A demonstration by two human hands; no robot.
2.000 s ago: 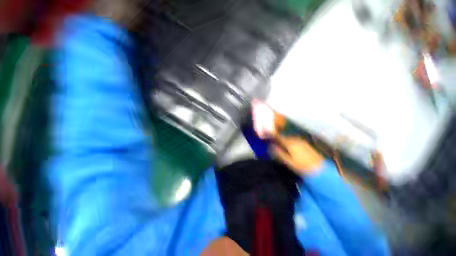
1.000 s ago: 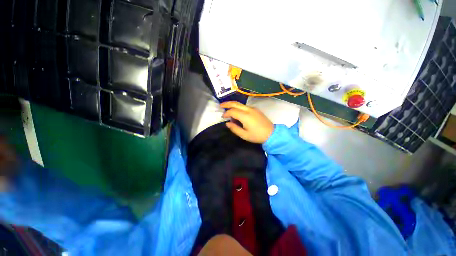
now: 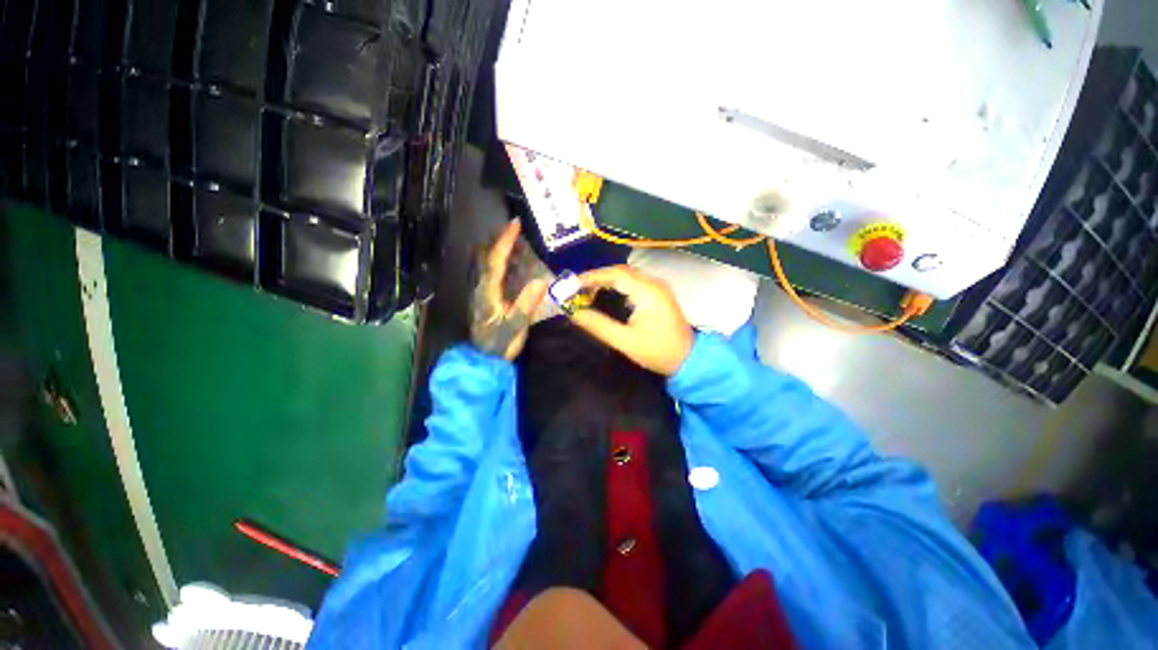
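A small electrical component, white and dark with a gold part, is held above the lap between the two hands. My right hand grips it between thumb and fingertips. My left hand, in a greyish covering, is on its left side with the fingers apart; its thumb is close to the component, and whether it touches is unclear.
Stacked black blister trays stand at upper left, over a green surface with a red pen. Ahead right is a white-topped machine with an emergency stop and orange cables. Another black tray stands beyond. A white fan is lower left.
My left hand has come from the far left to above the lap, beside my right hand. The component now shows between them. The view has steadied and shifted slightly.
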